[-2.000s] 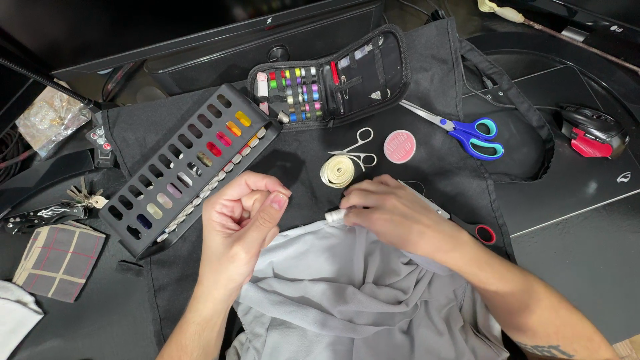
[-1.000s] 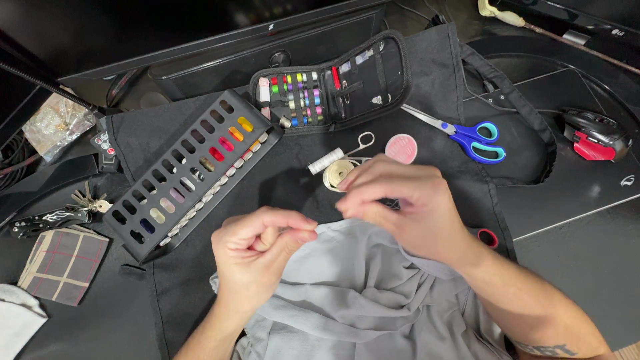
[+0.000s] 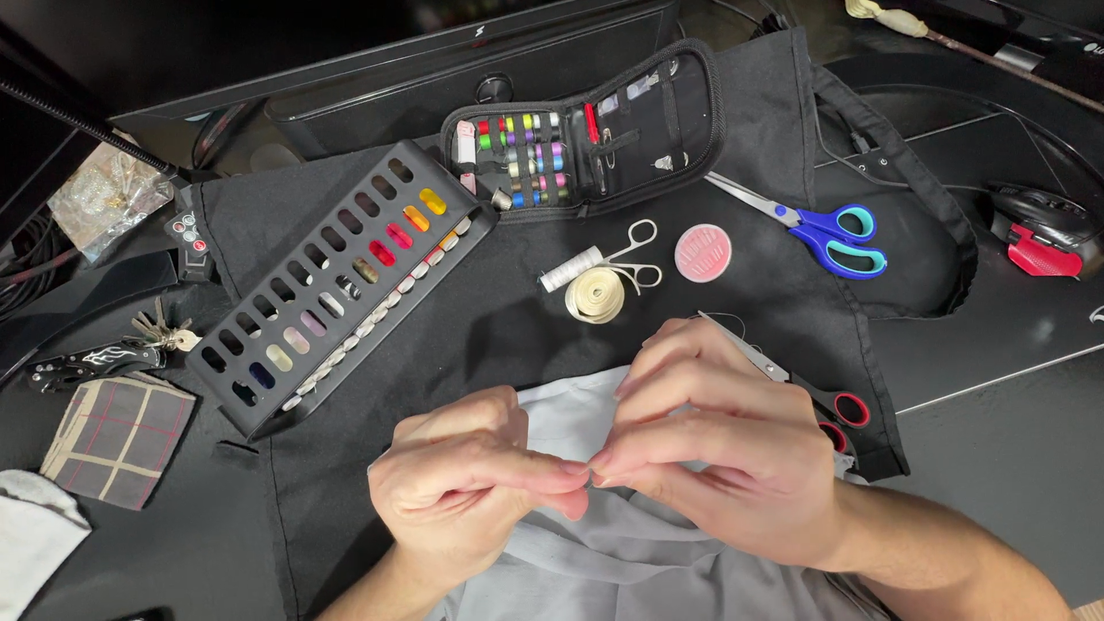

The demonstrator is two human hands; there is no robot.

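My left hand (image 3: 466,483) and my right hand (image 3: 724,440) meet at their thumb and finger tips, above light grey fabric (image 3: 621,569). Both pinch closely; whether a fine thread or needle is between the tips is too small to tell. Beyond them lie a white thread spool (image 3: 571,268), a rolled cream tape (image 3: 595,295), small metal scissors (image 3: 636,254) and a round pink needle case (image 3: 703,253). Scissors with red-lined handles (image 3: 845,410) are partly hidden behind my right hand.
A black rack of coloured bobbins (image 3: 345,276) stands left, beside keys (image 3: 164,332) and a folded checked cloth (image 3: 119,438). An unzipped sewing kit (image 3: 586,138) lies at the back. Blue-handled scissors (image 3: 828,233) and a computer mouse (image 3: 1044,224) are right. Black cloth (image 3: 388,371) covers the desk.
The white spool, at my right hand two seconds ago, now lies beside the rolled tape. My hands have come together, fingertips touching, over the grey fabric.
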